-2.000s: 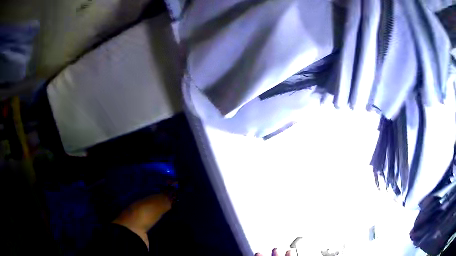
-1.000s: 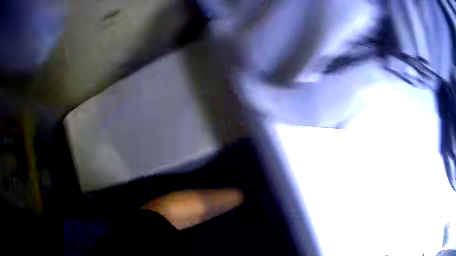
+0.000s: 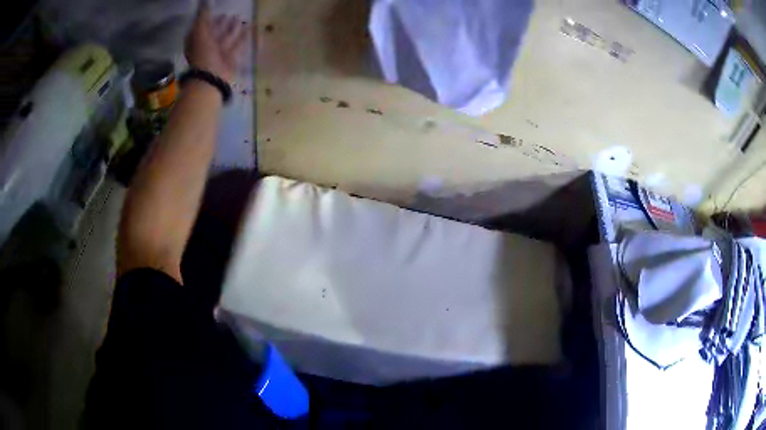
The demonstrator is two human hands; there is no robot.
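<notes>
My left hand [image 3: 217, 42] is at the upper left, at the end of my outstretched arm, with a dark band on the wrist. Its fingers look apart against a pale grey surface [image 3: 233, 126], with nothing seen in them; they are slightly blurred. My right hand is not in view. A long pale cloth-covered block or cushion [image 3: 378, 277] lies nearest in front. Pale and grey cut pieces [image 3: 679, 281] hang in folds on the bright white machine table [image 3: 663, 395] at the lower right.
A tan board or wall [image 3: 336, 134] with a white bag [image 3: 453, 50] stands behind the block. A jar with an orange label [image 3: 155, 84] and a pale machine-like body [image 3: 59, 134] are at the left. A bright blue object [image 3: 283, 386] is below the block.
The view has swung left, so the table and cut pieces now sit at the far right. My left arm has stretched from low beside the table to the upper left.
</notes>
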